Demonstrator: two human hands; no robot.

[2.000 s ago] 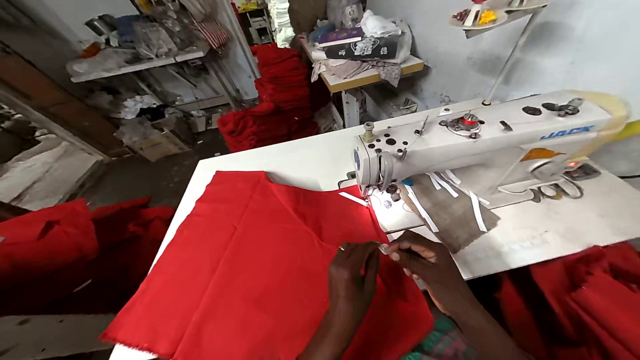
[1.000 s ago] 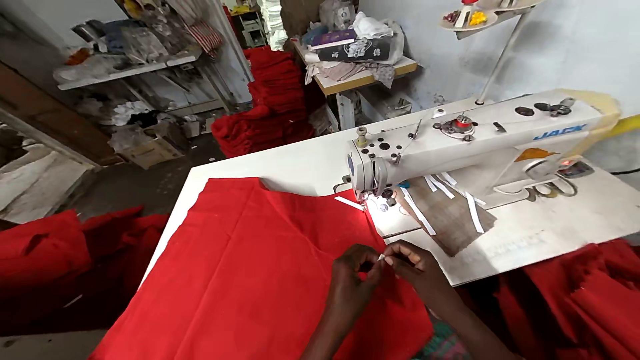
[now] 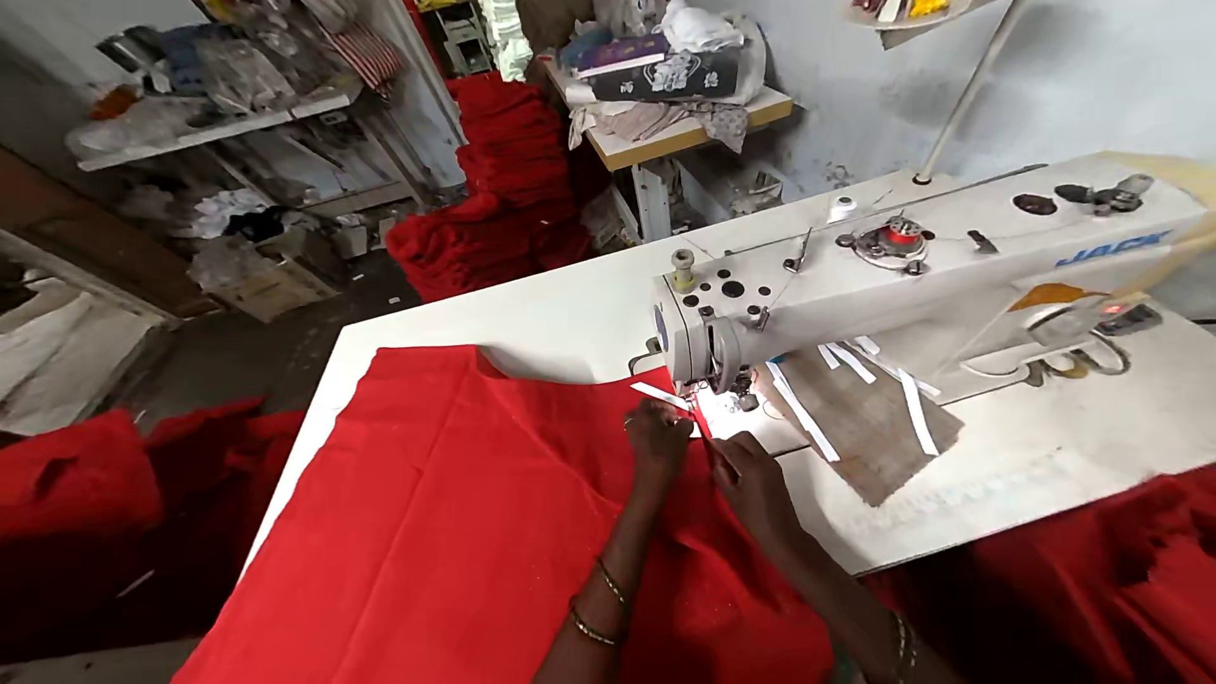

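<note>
A large piece of red fabric (image 3: 456, 513) lies over the white sewing table, its right edge under the needle area of a Jack sewing machine (image 3: 855, 275). A white strip (image 3: 660, 395) lies on the fabric just left of the presser foot. My left hand (image 3: 657, 437) is on the fabric beside that strip, fingers bent; whether it pinches anything is hidden. Close to its right, my right hand (image 3: 746, 465) has the fabric's right edge at its fingertips. On the machine bed, a grey-brown cloth piece (image 3: 855, 418) carries several white strips (image 3: 917, 411).
Behind the white table (image 3: 570, 313) stands a stack of folded red fabric (image 3: 513, 180). A small side table (image 3: 684, 138) holds a box and cloths. More red fabric (image 3: 1102, 570) hangs at the right front, and some (image 3: 76, 494) lies at the left.
Both hands have moved away from me, up to the needle area. Earlier they were together lower on the fabric, with a small white piece between their fingers.
</note>
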